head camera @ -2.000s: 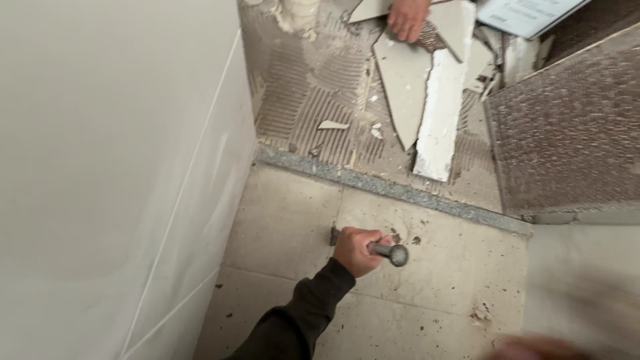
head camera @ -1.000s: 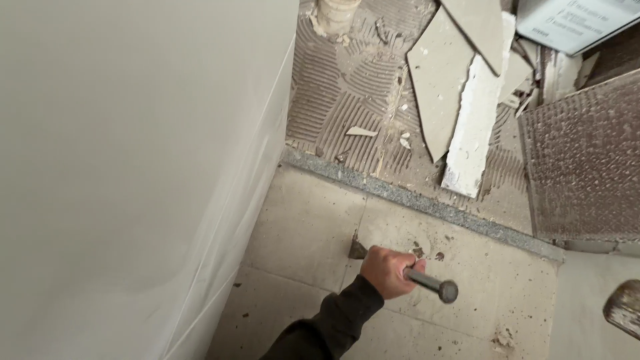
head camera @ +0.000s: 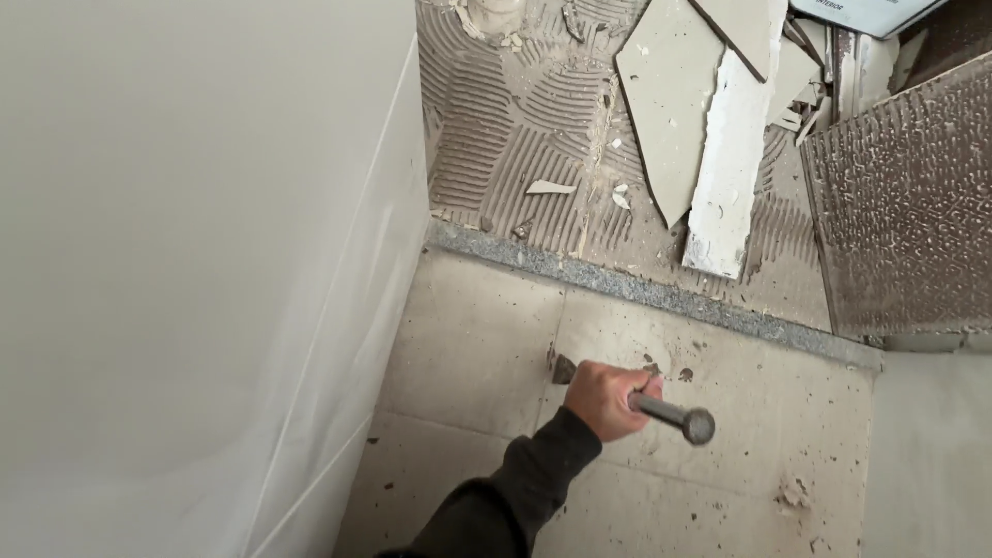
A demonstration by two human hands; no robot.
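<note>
My left hand, in a dark sleeve, is closed around the shaft of a metal chisel. The chisel's round struck end points to the lower right, toward the camera. Its flat dark blade shows past the other side of the fist, at or just above a joint between the beige floor tiles. Whether the blade touches the tile I cannot tell. Dark chips and pitted spots lie beside the hand. My right hand is out of view.
A grey granite threshold crosses the floor. Beyond it are ridged adhesive, broken tile pieces, a white-coated strip and a container. A tiled wall rises at left; a brown textured panel leans at right.
Another hand, seen at the broken tiles two seconds ago, is gone from view. The hammer head visible at the right edge one second ago is out of frame. My left hand still grips the chisel.
</note>
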